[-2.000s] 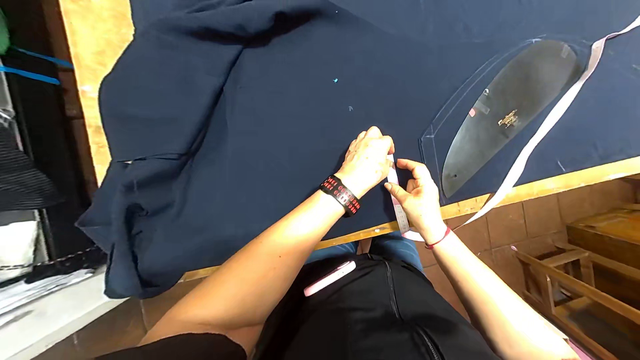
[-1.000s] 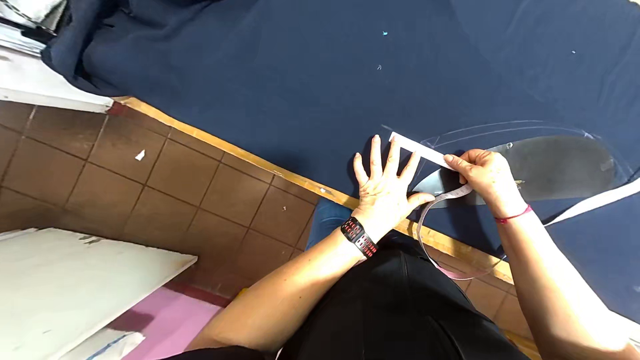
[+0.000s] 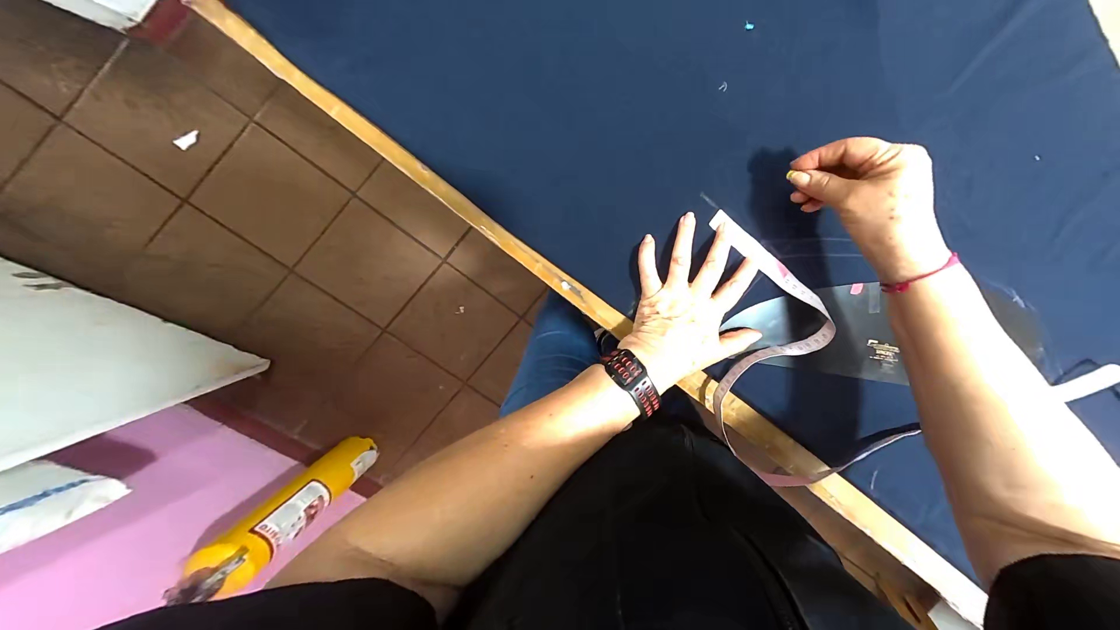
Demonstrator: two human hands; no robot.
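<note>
My left hand (image 3: 687, 319) lies flat with spread fingers on the navy fabric (image 3: 595, 131) at the table edge, its fingertips beside the end of a white-and-pink tape measure (image 3: 787, 278). The tape curls over a dark curved pattern template (image 3: 844, 328) and loops past the table edge. My right hand (image 3: 875, 197) is raised above the fabric, thumb and forefinger pinched on a small yellow piece, perhaps chalk. A faint mark shows on the fabric near the tape's end. My right forearm hides part of the template.
The table's wooden edge (image 3: 394, 153) runs diagonally beside me. Brown floor tiles (image 3: 350, 254) lie to the left, with a white panel (image 3: 96, 359) and a yellow cylindrical container (image 3: 280, 516) by a pink surface (image 3: 149, 525). A teal scrap (image 3: 749, 26) lies on the fabric.
My right hand has let go of the tape and moved up off it, now with a small yellow piece between its fingers. My left hand stays spread by the tape's end. The view has shifted strongly.
</note>
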